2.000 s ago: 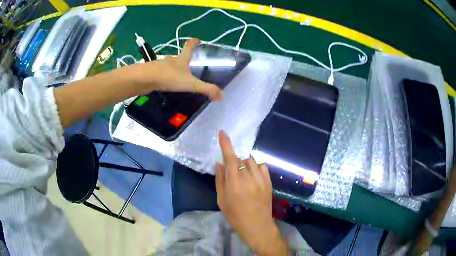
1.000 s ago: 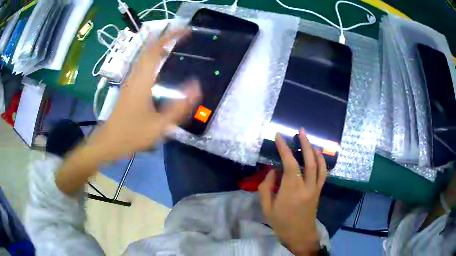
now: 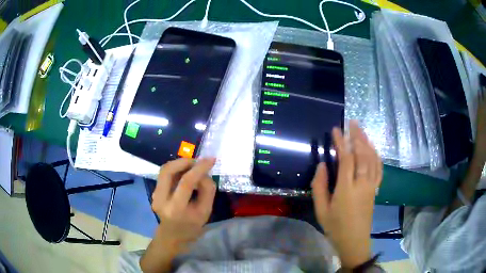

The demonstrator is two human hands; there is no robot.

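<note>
The left tablet [image 3: 176,90] lies tilted on bubble bags, its black screen showing small green marks, a green square lower left and an orange square lower right. The right tablet [image 3: 298,117] lies beside it with a menu of green and white text rows. A white cable plug meets the top edge of each. My left hand [image 3: 185,194] is at the left tablet's lower right corner, fingers curled, holding nothing. My right hand [image 3: 349,181] is over the right tablet's lower right edge, fingers apart and slightly blurred, holding nothing.
A white power strip [image 3: 89,93] with a black plug and a blue pen [image 3: 111,114] lie left on a printed sheet. Bagged stacks [image 3: 407,96] stand right and far left, a dark tablet [image 3: 446,98] on the right one. A black stool [image 3: 48,202] is lower left. Another person's arm shows at right.
My left hand has moved off the left tablet's side to its lower corner. The right tablet's screen now shows menu rows. The left tablet shows a green square again. The view has shifted.
</note>
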